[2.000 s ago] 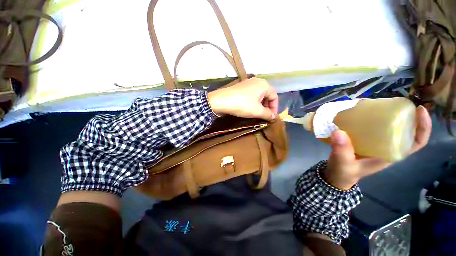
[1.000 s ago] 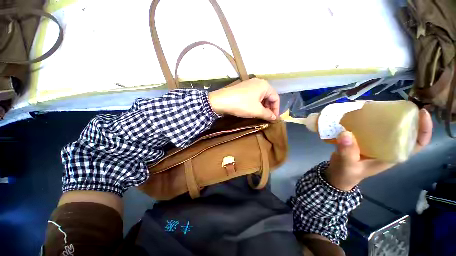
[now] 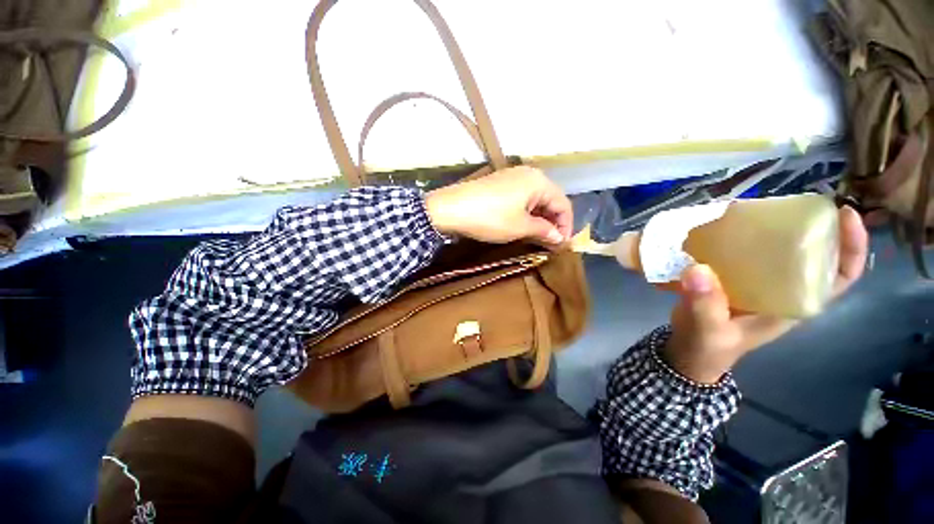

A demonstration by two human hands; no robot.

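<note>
A brown handbag [image 3: 461, 333] sits on my dark-aproned lap against the table edge, its gold zipper [image 3: 440, 289] facing up. My left hand [image 3: 504, 208] reaches across the bag and pinches a small pale zipper end [image 3: 581, 239] at the bag's right top corner. My right hand [image 3: 722, 330] holds a glue bottle [image 3: 768, 256] with milky yellow liquid on its side. Its thin nozzle [image 3: 611, 247] points left and is at or very near the pale tip; contact is hard to tell. A gold clasp [image 3: 468, 333] shows on the bag front.
The bag's handle [image 3: 466, 77] loops onto the white table [image 3: 614, 82]. Brown bags lie at the table's left end [image 3: 36, 92] and right end [image 3: 891, 113]. A metal-framed stool [image 3: 807, 486] shows at the lower right, above a dark floor.
The glue bottle and my right hand have shifted slightly left, bringing the nozzle closer to the pale tip than a second ago. My left hand keeps its pinch.
</note>
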